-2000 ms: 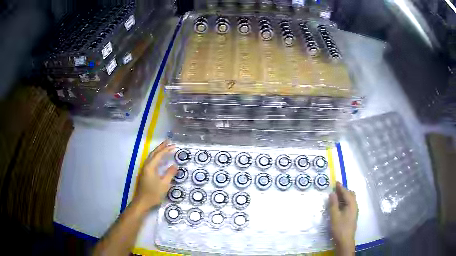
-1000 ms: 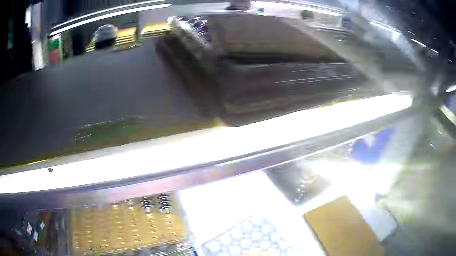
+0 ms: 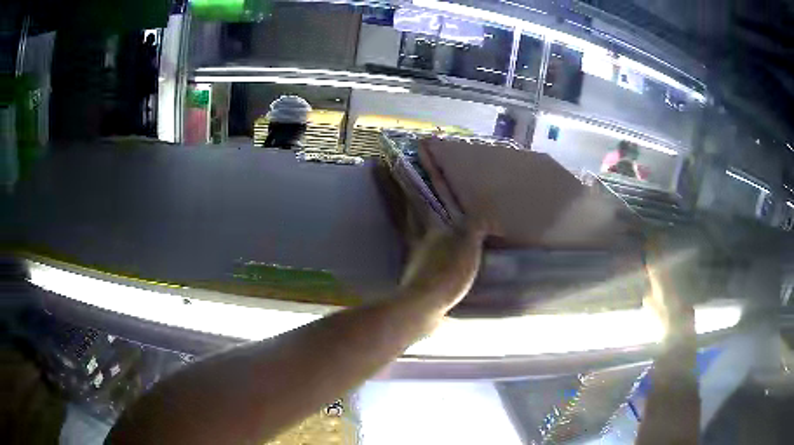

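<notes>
A covered stack with a plain brown cardboard top [image 3: 531, 191] and clear, shiny plastic edges sits on the overhead shelf in front of me. My left hand [image 3: 446, 252] holds its front left corner; the fingertips are hidden against its side. My right hand [image 3: 657, 274] is at its front right edge, washed out by glare, with the fingers partly hidden. Both arms reach up over the bright strip light.
The strip light [image 3: 218, 317] runs along the grey overhead shelf [image 3: 174, 200]. Below are a tray stack [image 3: 109, 365] at left, part of the source tray [image 3: 313, 430] and the white bench [image 3: 427, 413]. A person in a white cap [image 3: 289, 117] and another in pink [image 3: 622, 161] are beyond.
The view has swung up from the bench to the shelf. Both hands, at the tray earlier and out of view one second ago, are now raised at the covered stack.
</notes>
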